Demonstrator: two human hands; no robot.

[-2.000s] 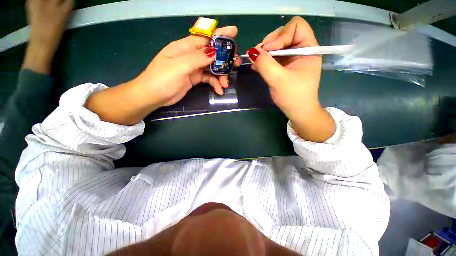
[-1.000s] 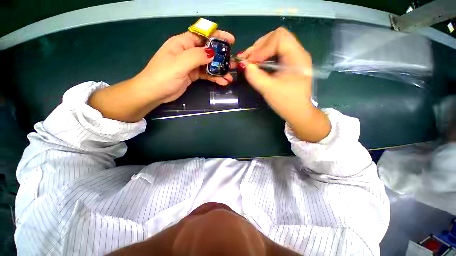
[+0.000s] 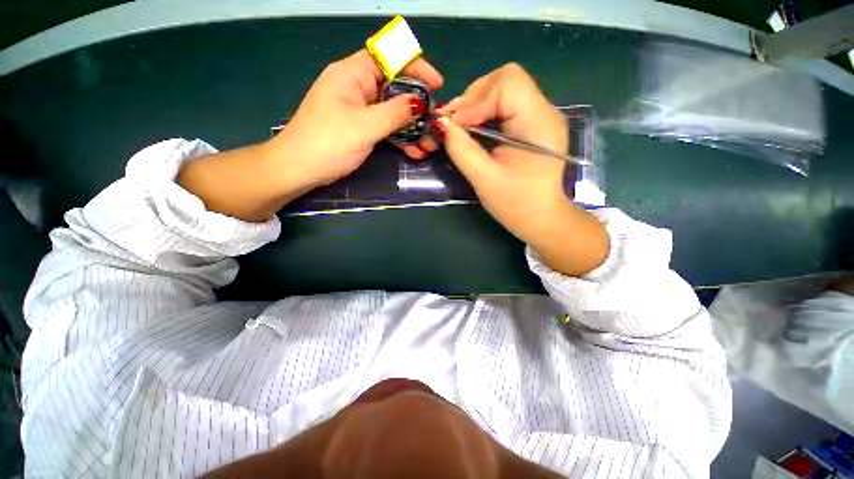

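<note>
My left hand [image 3: 342,122] holds the dark watch housing [image 3: 406,105] with its shiny rim, the thumb lying over it. The yellow battery [image 3: 397,47] with a white patch sticks up above my left fingers. My right hand [image 3: 510,150] holds slim silver tweezers [image 3: 524,145], which slope down to the right from the fingers. My right fingertips are at the right edge of the housing; they hide the tweezer tip. The black glossy carrier sheet [image 3: 365,187] lies on the bench under both hands.
Clear plastic sheets [image 3: 740,98] lie on the dark green bench [image 3: 375,253] to the right. A pale rail [image 3: 234,30] curves along the far side, with a metal bracket [image 3: 810,37] at the upper right. A person's white sleeve [image 3: 777,346] shows at the right edge.
The housing has turned in my left hand and the battery stands more upright. My right hand has moved left and the tweezers tilt more. More of the carrier sheet's right end shows.
</note>
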